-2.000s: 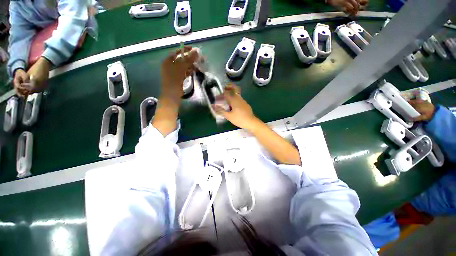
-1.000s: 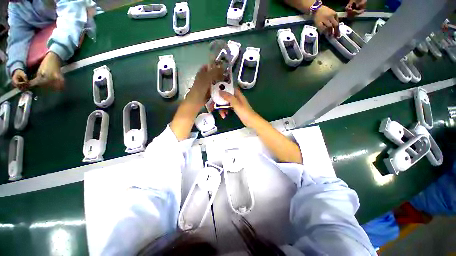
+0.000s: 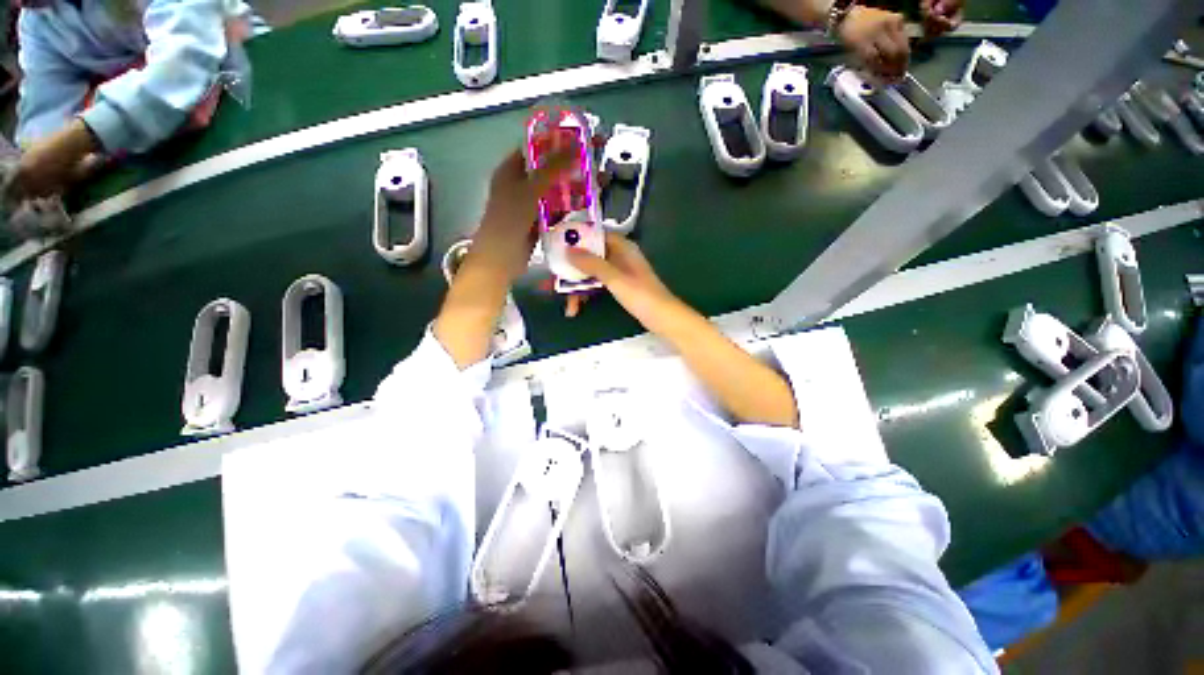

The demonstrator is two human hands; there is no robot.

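A white oval-loop lamp unit (image 3: 572, 244) is held above the belt in front of me, wide base end toward me, with a dark round dot on the base. Its loop glows red and pink. My right hand (image 3: 618, 270) grips the base end from the right. My left hand (image 3: 518, 198) is at the left side of the loop, its fingers over the glowing part and blurred; whether it grips the unit is hard to tell. Two more units, one on the left (image 3: 564, 455) and one on the right (image 3: 617, 422), lie on the white board by my body, with a thin dark line between them.
Many similar units lie on the green belt (image 3: 687, 264), some partly behind my left arm. A slanting grey post (image 3: 911, 198) stands at right. Several units lie in a loose pile (image 3: 1063, 425) at right. Other workers' hands (image 3: 874, 40) and sleeves show at the top and left.
The held unit's loop has lit up red and pink. The belt units have shifted left. The worker's hand at top left has moved left, and units there have shifted too.
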